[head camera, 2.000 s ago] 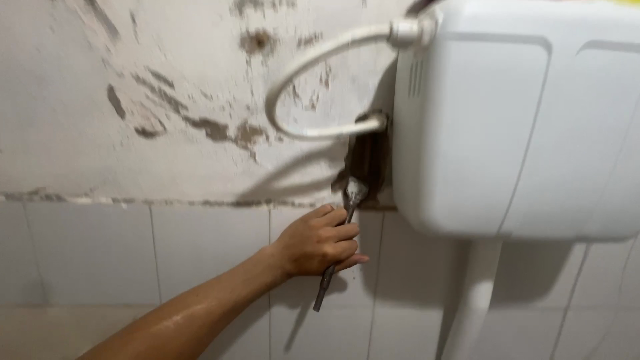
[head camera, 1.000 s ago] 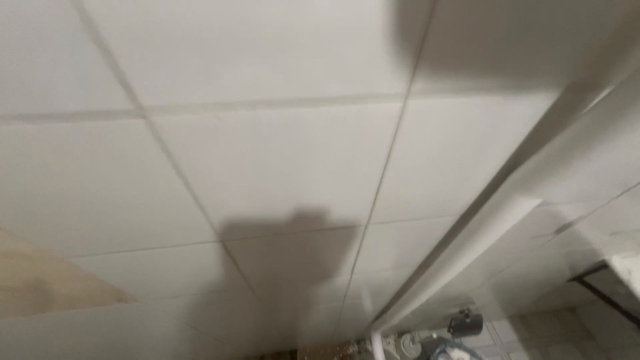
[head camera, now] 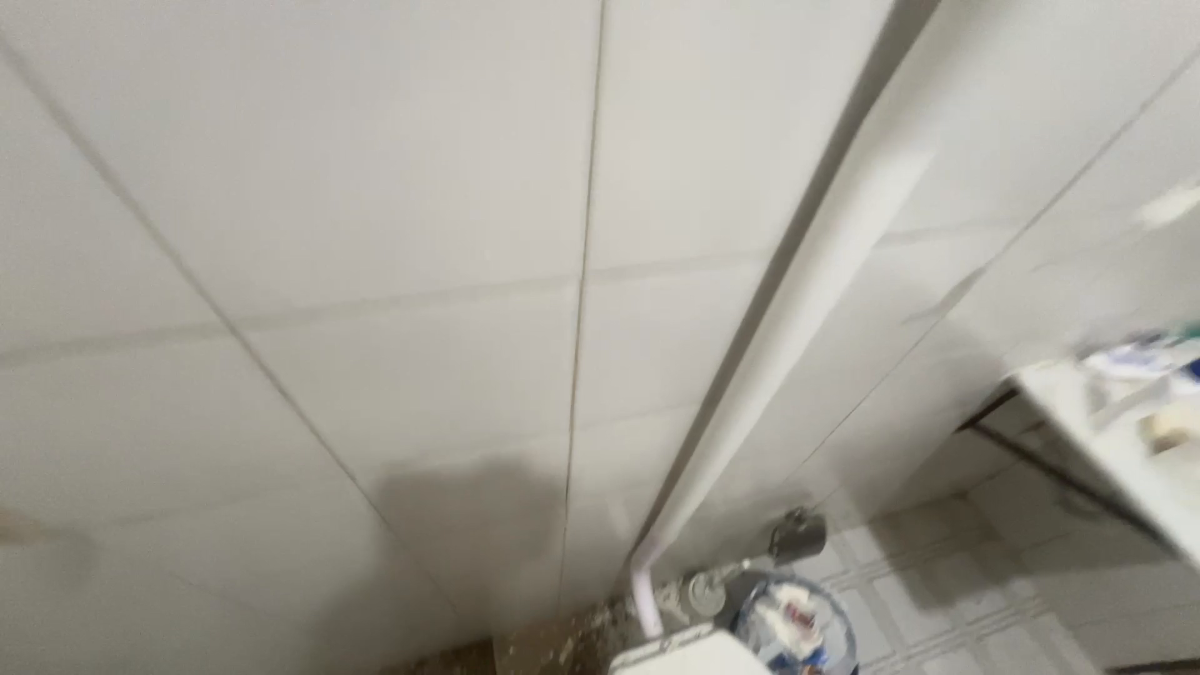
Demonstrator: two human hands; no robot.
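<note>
A blurred skin-toned patch [head camera: 17, 528] shows at the far left edge, probably a bit of my left hand; whether it holds anything is hidden. My right hand is out of view. A long white plastic pipe [head camera: 797, 309] slants down along the white tiled wall [head camera: 422, 169] and bends near its foot. Below that bend, the corner of a white toilet lid or seat [head camera: 694, 654] shows at the bottom edge. A dark, soft shadow falls on the lower tiles.
A round bin [head camera: 797, 623] with wrappers and paper stands on the tiled floor [head camera: 937, 600]. Beside it is a dark cylindrical object [head camera: 799, 536]. At the right, a white shelf or countertop [head camera: 1078, 412] on a dark metal bracket [head camera: 1059, 478] holds several blurred items.
The view has swung down from the cistern and hose to the lower wall and floor. Two seconds ago my left hand held a metal chisel at the wall hole; neither chisel nor hole shows now.
</note>
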